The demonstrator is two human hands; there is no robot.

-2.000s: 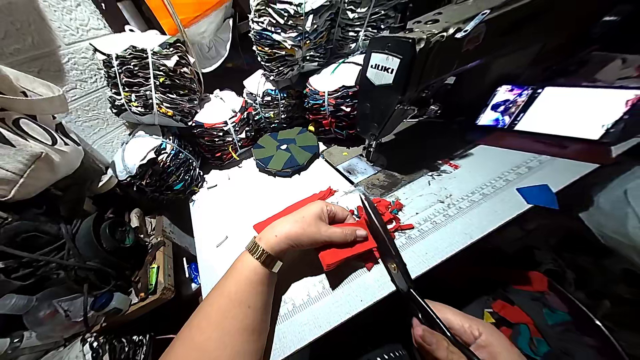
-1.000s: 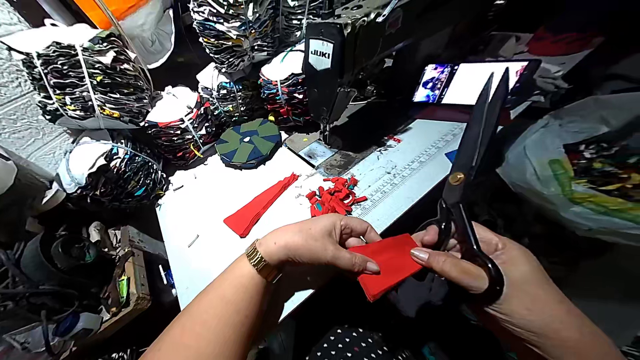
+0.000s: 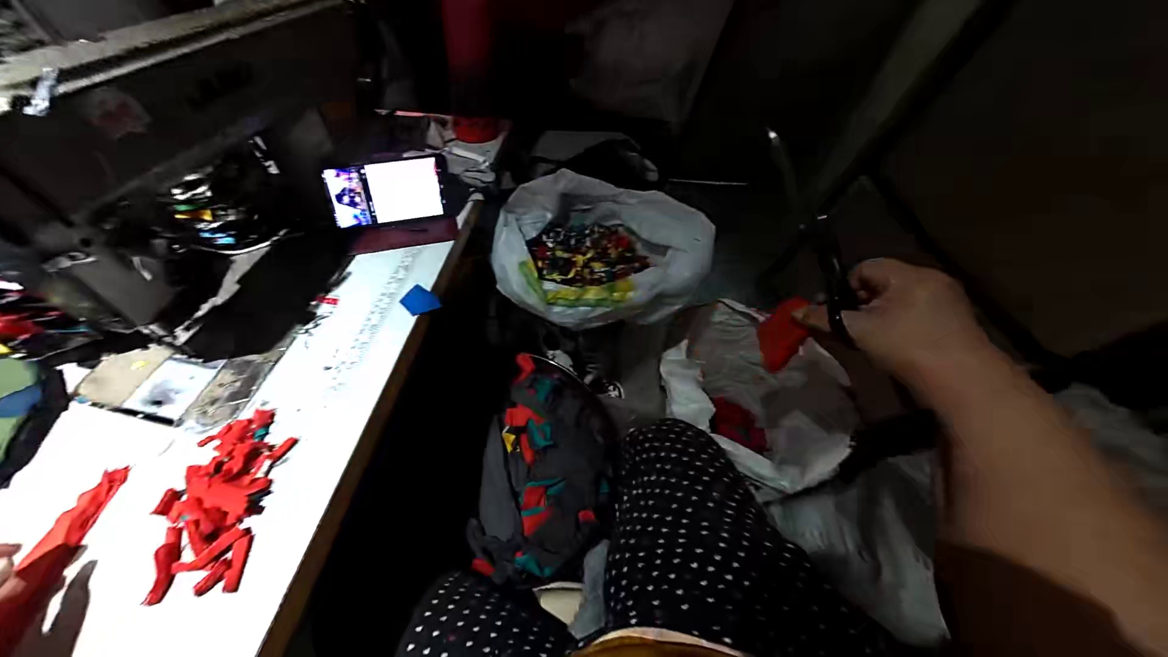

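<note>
My right hand [image 3: 899,306] is held out over an open white plastic bag [image 3: 821,429] on the right, gripping the black-handled scissors [image 3: 832,274] and a piece of red fabric [image 3: 782,334]. Red cloth [image 3: 737,424] lies inside that bag. At the lower left edge my left hand [image 3: 7,561] is only partly in view, with its fingertips at a long red fabric strip [image 3: 64,534] on the white table; whether it grips the strip is unclear. A pile of small red fabric scraps [image 3: 219,502] lies to the right of the strip.
The sewing machine [image 3: 173,119] stands on the white table [image 3: 365,338], with a lit phone [image 3: 388,192] beyond it. A blue fabric piece [image 3: 420,299] lies at the table edge. Below are a white bag of colourful scraps [image 3: 671,242] and dark cloth with coloured pieces [image 3: 547,484] beside my knees.
The view has swung right. My right hand has moved away from the left hand, over the plastic bag, with the scissors and a red piece. My left hand has moved to the strip on the table.
</note>
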